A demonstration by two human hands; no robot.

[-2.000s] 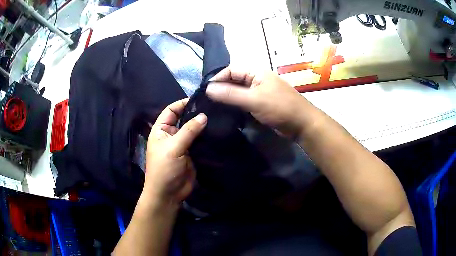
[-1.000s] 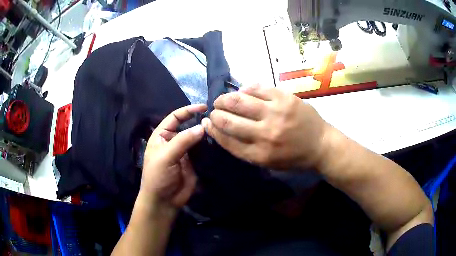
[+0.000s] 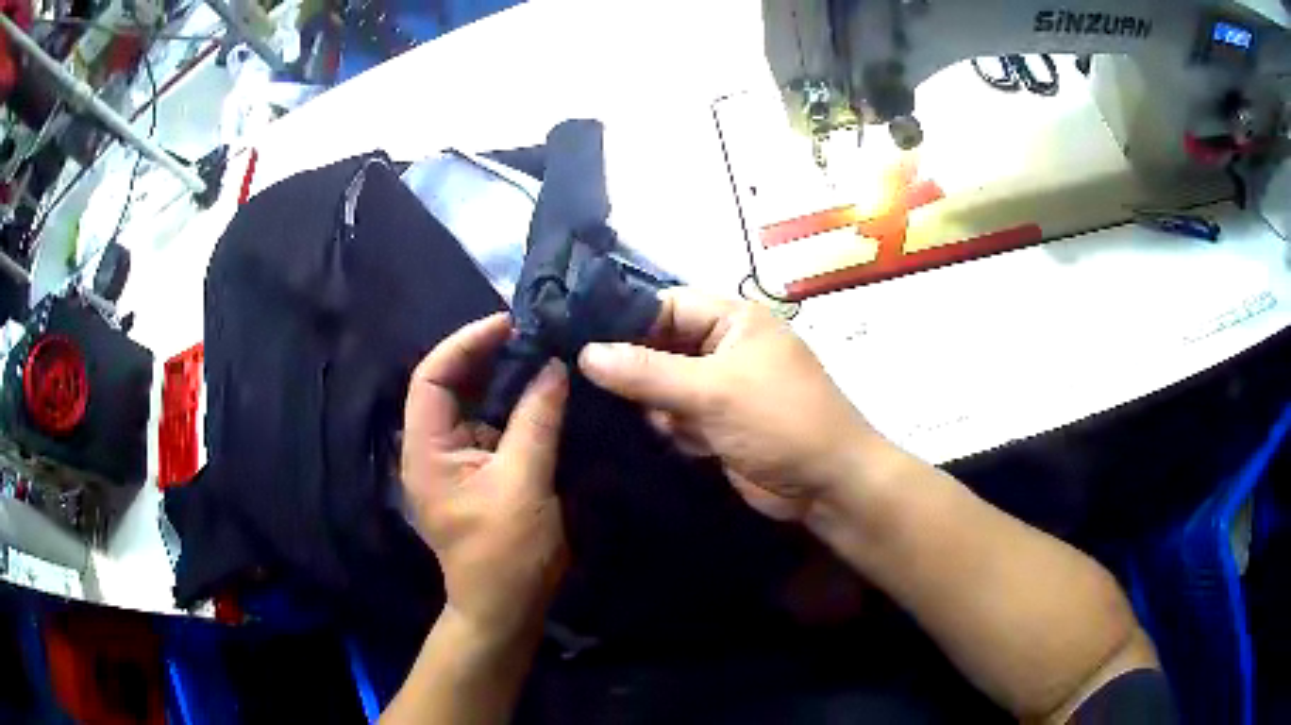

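Observation:
A large dark garment [image 3: 283,340] lies in a heap on the white table and hangs towards the lap, with a pale blue-grey area [image 3: 467,213] showing between its folds. My left hand [image 3: 489,460] pinches a bunched dark cloth edge [image 3: 566,290] between thumb and fingers. My right hand [image 3: 736,397] grips the same cloth just to the right, thumb in front. The tips of both thumbs are close together. Some fingers are hidden behind the cloth. A narrow dark strip of the garment stands above the hands.
The sewing machine [image 3: 977,64] stands at the upper right, with red-orange tape [image 3: 906,262] on its bed and a small dark-blue tool [image 3: 1178,225] beside it. Black looped scissors [image 3: 1022,74] lie behind. A black device [image 3: 85,375] is at far left. Blue frames show below the table.
The right hand has turned and opened out from the fist-like pinch, showing more bunched cloth between the hands. The view has shifted, so the machine appears further left.

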